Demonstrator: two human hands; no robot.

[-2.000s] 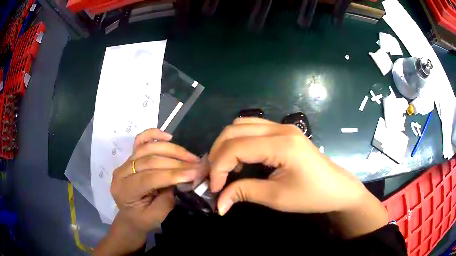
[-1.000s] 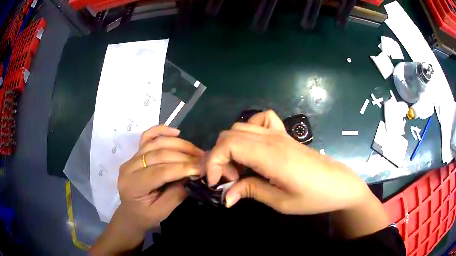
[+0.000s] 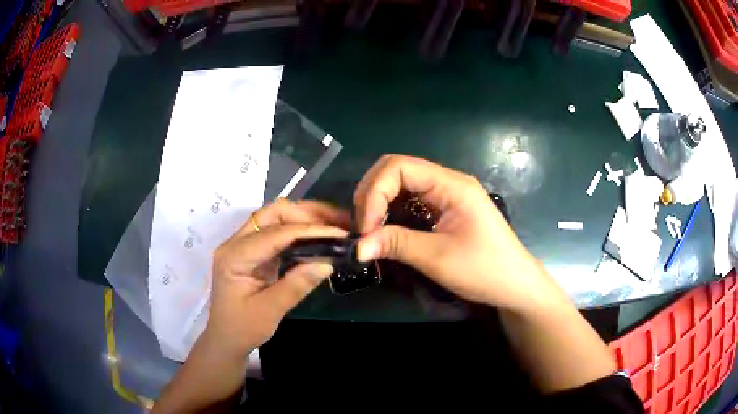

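My left hand grips a dark watch body between thumb and fingers, seen nearly edge-on. My right hand has its thumb and index finger closed at the right end of this watch body; whether they also pinch a thin film is too blurred to tell. A second dark watch body shows just below the fingertips. A third, with a round sensor ring, shows between the fingers of my right hand. A dark edge of another shows behind that hand.
White sheet over a clear sheet at left. At right: solvent bottle, white scraps, white pad, blue stick. Red tray at lower right, red trays along the far edge.
The hands have shifted up and the held watch body has turned edge-on. A watch body now shows below the fingertips. The watch body at right of my right hand is now mostly covered.
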